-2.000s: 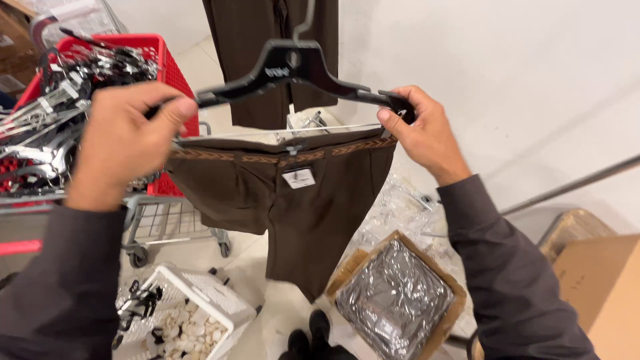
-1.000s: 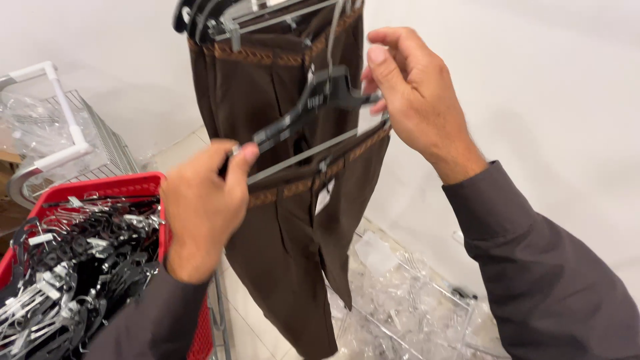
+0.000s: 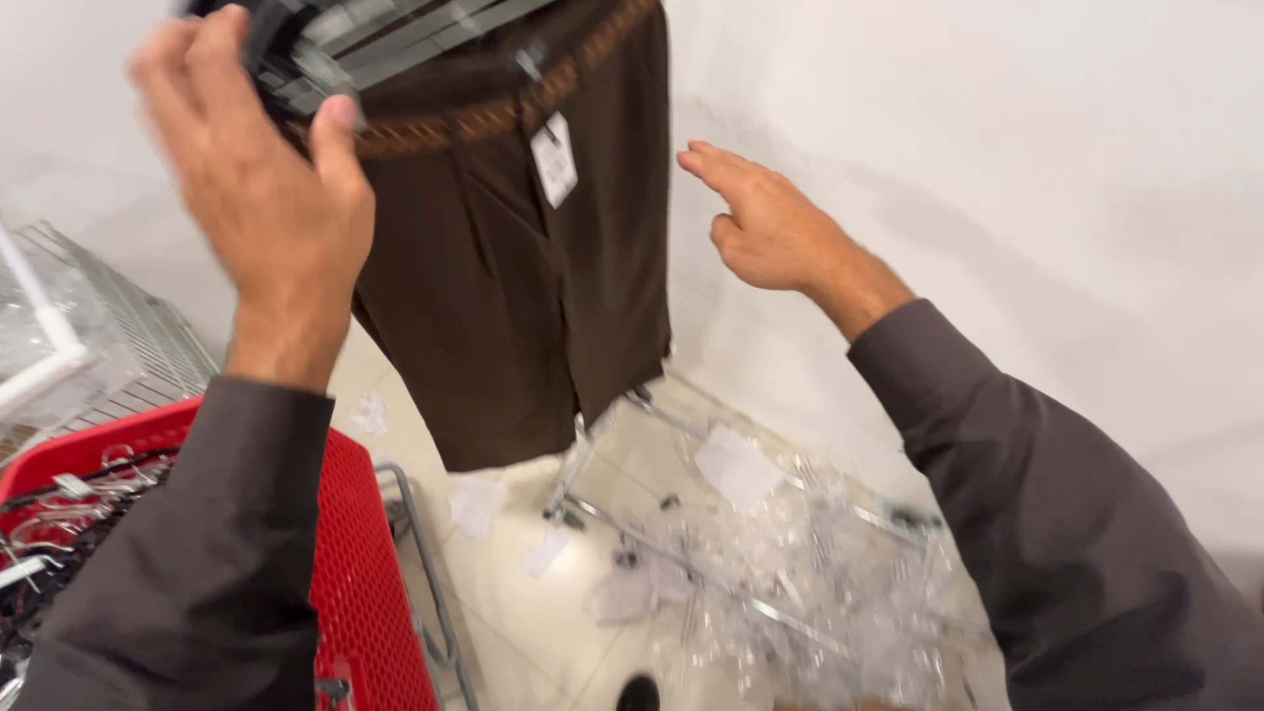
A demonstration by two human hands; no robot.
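Note:
Dark brown trousers (image 3: 494, 286) with a braided tan trim at the waist hang from hangers at the top of the view. A white tag (image 3: 554, 161) hangs at the waist of the front pair. My left hand (image 3: 262, 178) is raised at the upper left with its fingers apart, beside the blurred black hangers (image 3: 286, 59); whether its fingertips touch them is not plain. My right hand (image 3: 760, 212) is right of the trousers, apart from them and holding nothing, its fingers stretched out toward them.
A red plastic shopping cart (image 3: 365, 583) holding many hangers (image 3: 69, 523) stands at lower left, with a wire cart (image 3: 148, 326) behind it. Clear plastic wrapping (image 3: 820, 563) and paper scraps lie on the tiled floor around a metal rack base (image 3: 691, 568). A white wall rises at right.
The trousers held between both hands two seconds ago now hang up with the others. My right hand has come away from the hanger. The view has shifted.

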